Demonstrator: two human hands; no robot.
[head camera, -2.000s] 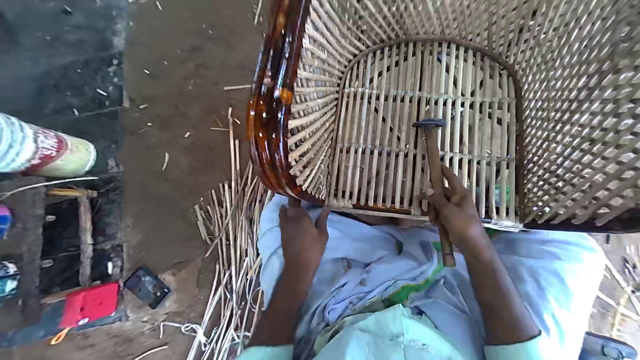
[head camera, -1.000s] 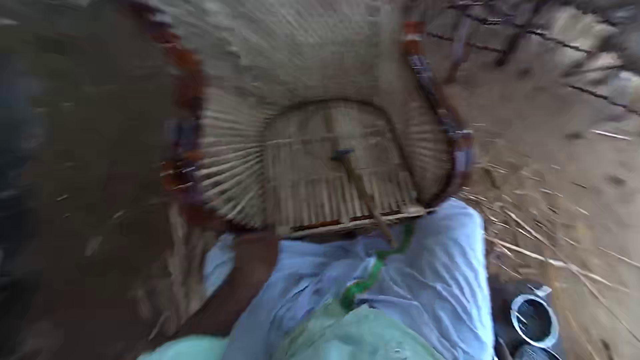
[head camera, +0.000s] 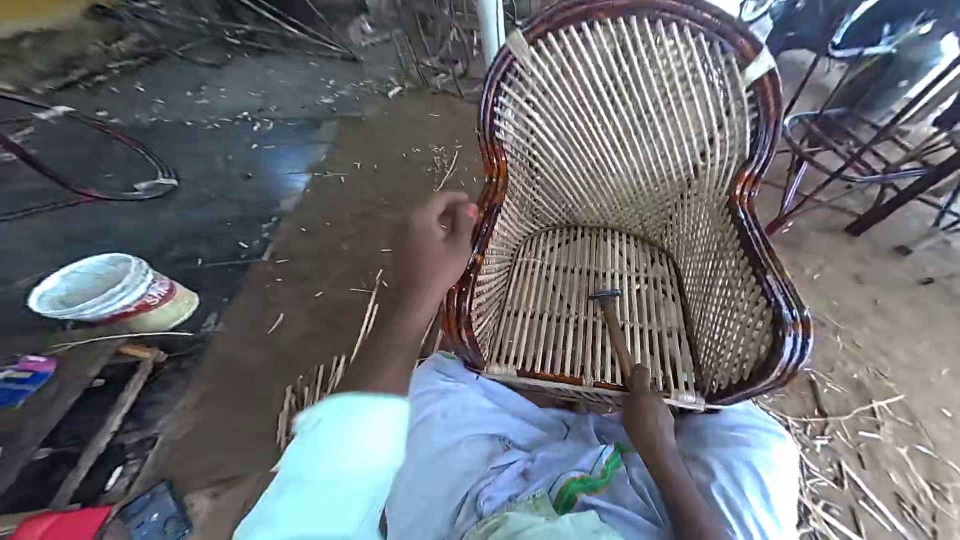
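Note:
A cane armchair (head camera: 600, 300) with a glossy brown frame stands before my lap, its slatted seat toward me. Beside the left arm of its frame, my left hand (head camera: 442, 236) is raised with fingers curled; it is blurred, and something small and red shows at a fingertip. Whether it grips anything is unclear. Close to the front edge of the seat, my right hand (head camera: 645, 401) is closed around the wooden handle of a hammer (head camera: 616, 330). The hammer's dark metal head lies over the seat slats, pointing away from me.
On the left are a white bucket (head camera: 112, 289), a wooden frame (head camera: 112, 424), a red object (head camera: 71, 523) and a dark phone-like object (head camera: 156, 514). Cane strips (head camera: 315, 390) and scraps litter the ground on both sides. Metal-framed furniture (head camera: 862, 150) stands at the right.
My left hand has risen from the seat's front left corner to beside the left arm of the chair. The hammer remains over the seat. The view has swung about.

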